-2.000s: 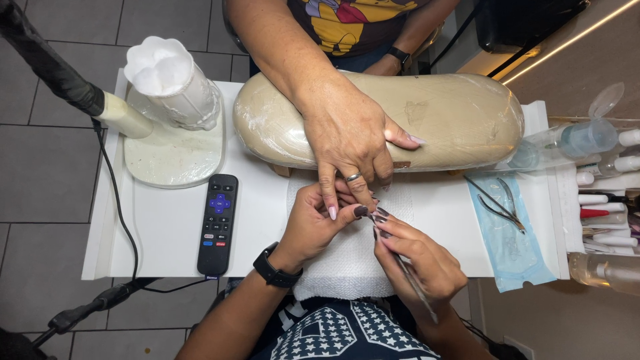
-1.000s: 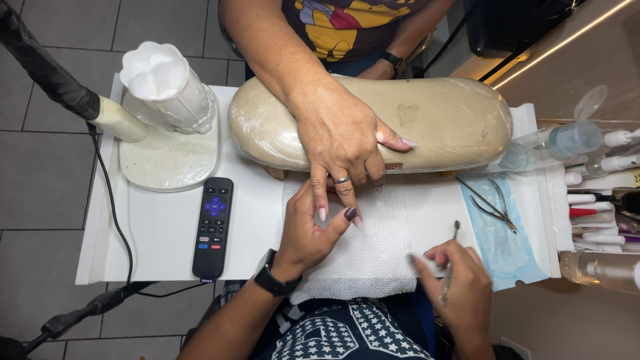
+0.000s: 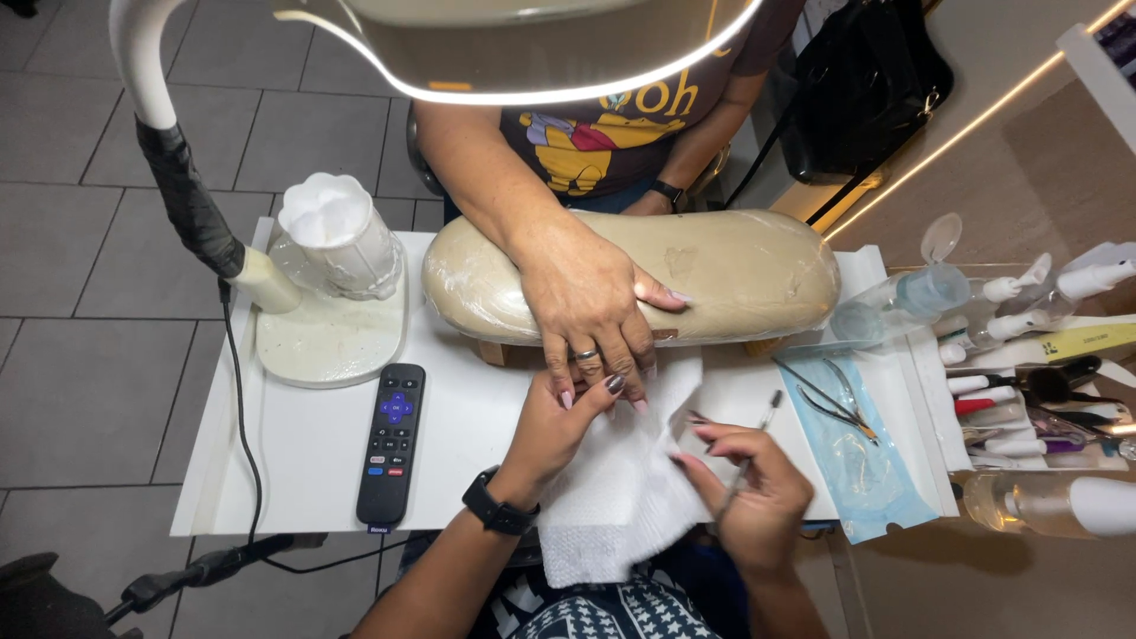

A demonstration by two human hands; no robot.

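With its dark-nailed thumb on top, my left hand (image 3: pixel 564 426) holds a finger of the other person's hand (image 3: pixel 590 293), which rests palm down on a plastic-wrapped beige arm cushion (image 3: pixel 745 266) and wears a ring. My right hand (image 3: pixel 754 488) has a slim metal manicure tool (image 3: pixel 750 448) tucked between its fingers, tip pointing up. Its thumb and forefinger are at the raised edge of a white paper towel (image 3: pixel 612 515), which lies partly under my left hand. Right of it, metal cuticle nippers (image 3: pixel 830 404) lie on a blue pouch (image 3: pixel 865 461).
A black remote control (image 3: pixel 390 448) lies left on the white table (image 3: pixel 470 444). The lamp base (image 3: pixel 328 342) carries a white fluted cup (image 3: pixel 337 231). The lit lamp head (image 3: pixel 550 44) hangs above. Bottles (image 3: pixel 905 297) and a tray of brushes (image 3: pixel 1021 426) line the right side.
My right hand has left the other person's fingertips and moved right, then come to the towel, whose right side is now lifted and creased. My left hand stays at the fingers. The view has shifted upward.
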